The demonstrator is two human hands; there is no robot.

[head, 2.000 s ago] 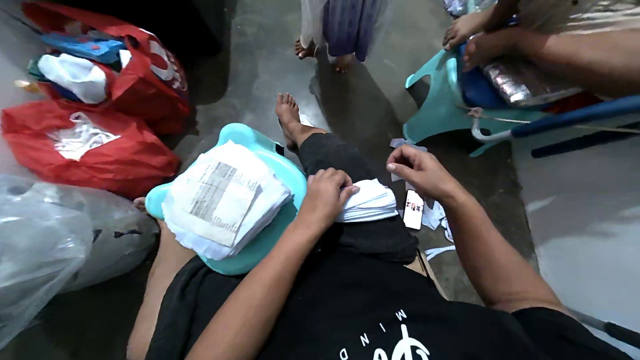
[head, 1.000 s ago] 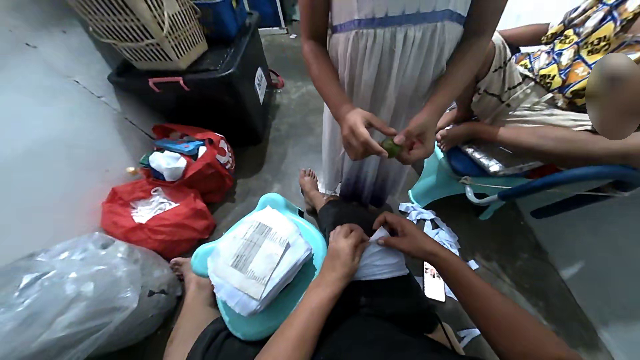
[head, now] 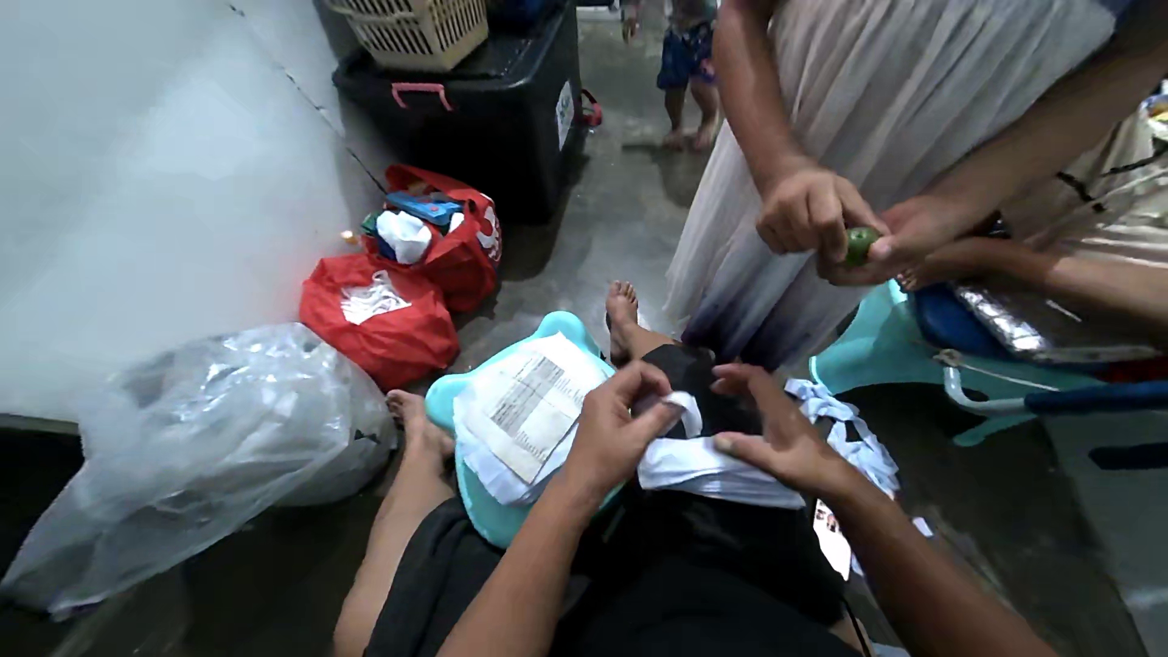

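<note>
My left hand (head: 625, 424) pinches a narrow white strip (head: 686, 415), which curls between thumb and fingers. A stack of folded white sheets (head: 707, 473), paper or cloth, lies across my dark-clothed thigh. My right hand (head: 776, 429) has its thumb on the stack's upper edge, with its fingers raised and apart; it grips nothing that I can see. Left of my hands, a light-blue plastic stool (head: 488, 516) bears a pile of white sheets (head: 484, 420) with a printed paper (head: 536, 411) on top.
White strips (head: 862, 447) and a lit phone (head: 830, 538) are on the right. Ahead, another person's hands (head: 849, 224) hold a small green fruit (head: 860, 245). Red bags (head: 379, 319), a clear plastic bag (head: 237, 420) and a black storage box (head: 493, 100) stand left. A small child (head: 689, 73) is farther back.
The view has shifted. My hands were together at the stack one second ago; now they are apart, with a strip in my left hand. The other person's hands are nearer.
</note>
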